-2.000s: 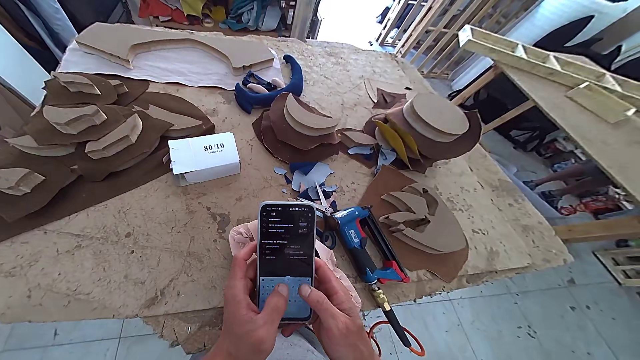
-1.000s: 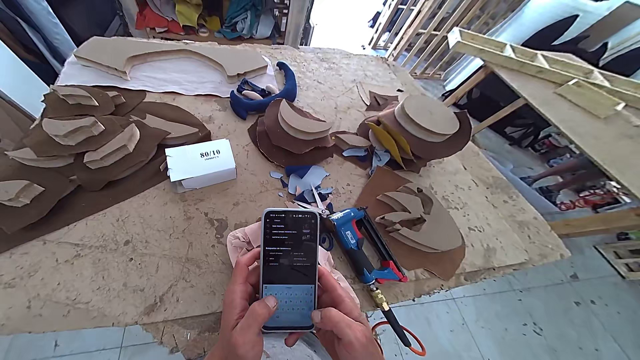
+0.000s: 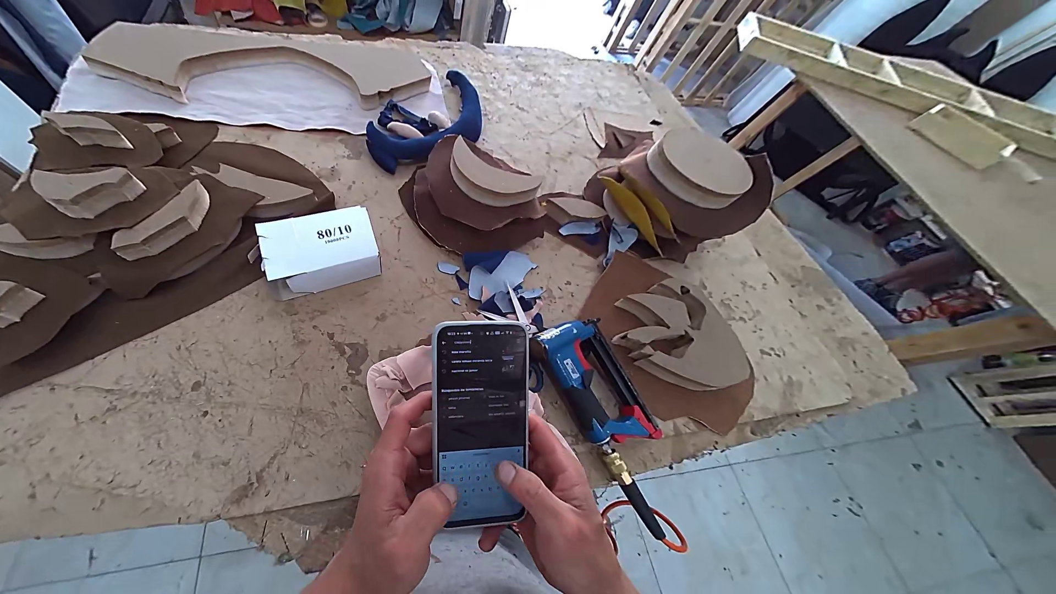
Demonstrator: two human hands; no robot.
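A smartphone (image 3: pixel 481 421) stands upright between my hands, its dark screen and keyboard facing me. My left hand (image 3: pixel 404 487) grips its left side, the thumb at the lower left of the keyboard. On the right side my right hand (image 3: pixel 549 495) holds it too, the thumb over the keyboard's right part. Just right of the phone lies a blue pneumatic stapler (image 3: pixel 577 375) with an air hose. Behind the phone are a pale pink padded piece (image 3: pixel 400 375), partly hidden, and the blades of scissors (image 3: pixel 517 305) among blue and grey scraps (image 3: pixel 499 276).
A white cardboard box (image 3: pixel 320 250) sits left of centre on the worn wooden table (image 3: pixel 355 330). Brown fabric with foam pieces (image 3: pixel 161 219) covers the left. More foam and fabric stacks (image 3: pixel 483 186) stand behind, near a curved blue padded piece (image 3: pixel 466 111). A wooden frame (image 3: pixel 874 70) rests on another table.
Both hands keep hold of the phone. The right thumb has moved up over the keyboard from the phone's lower right edge, where it was one second ago.
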